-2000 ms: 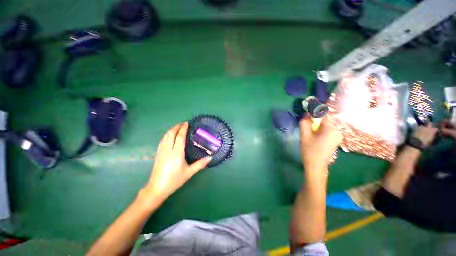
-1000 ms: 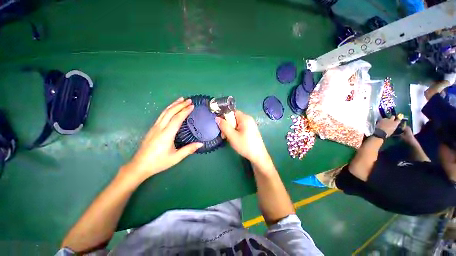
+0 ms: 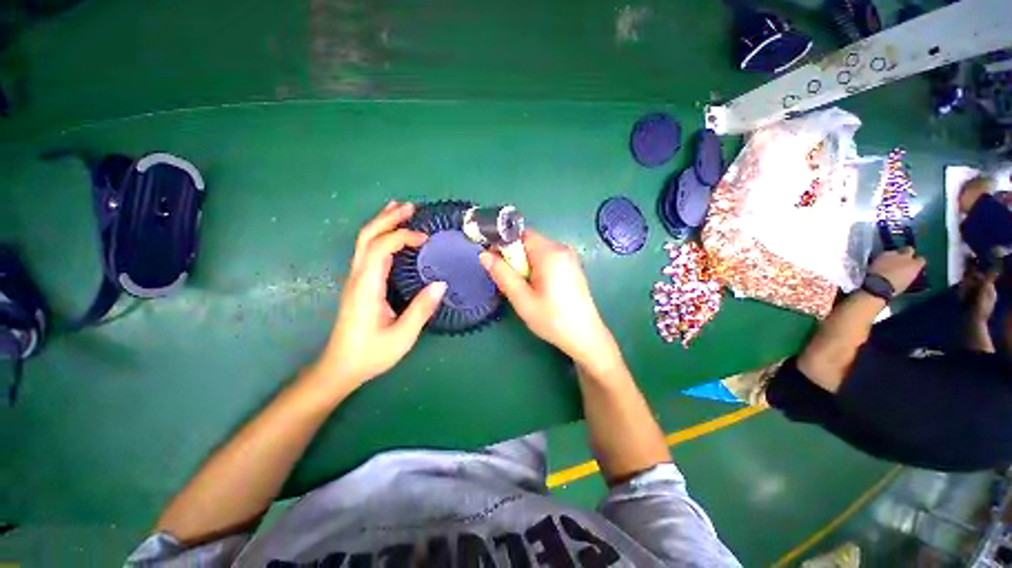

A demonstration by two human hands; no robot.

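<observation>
The ribbed round housing (image 3: 479, 308) lies on the green bench in front of me. A smooth navy cover disc (image 3: 453, 266) sits over its middle. My left hand (image 3: 383, 291) grips the housing's left side, with the thumb on the disc's lower edge. My right hand (image 3: 544, 277) is shut on the hammer (image 3: 495, 225), whose silvery head is over the housing's upper right rim. The right fingers hide most of the handle. Whether the hammer head touches the housing cannot be told.
Loose cover discs (image 3: 623, 225) lie to the right, beside a heap of small rivets or caps (image 3: 686, 294) and a clear plastic bag (image 3: 777, 211). A perforated metal upright (image 3: 866, 69) crosses the upper right. An oval piece (image 3: 162, 225) lies left. A co-worker's arm (image 3: 843, 333) is at right.
A cover disc now covers the housing's purple centre. The hammer has moved left from beside the bag to the housing. Over the last second, my left hand has shifted slightly on the housing.
</observation>
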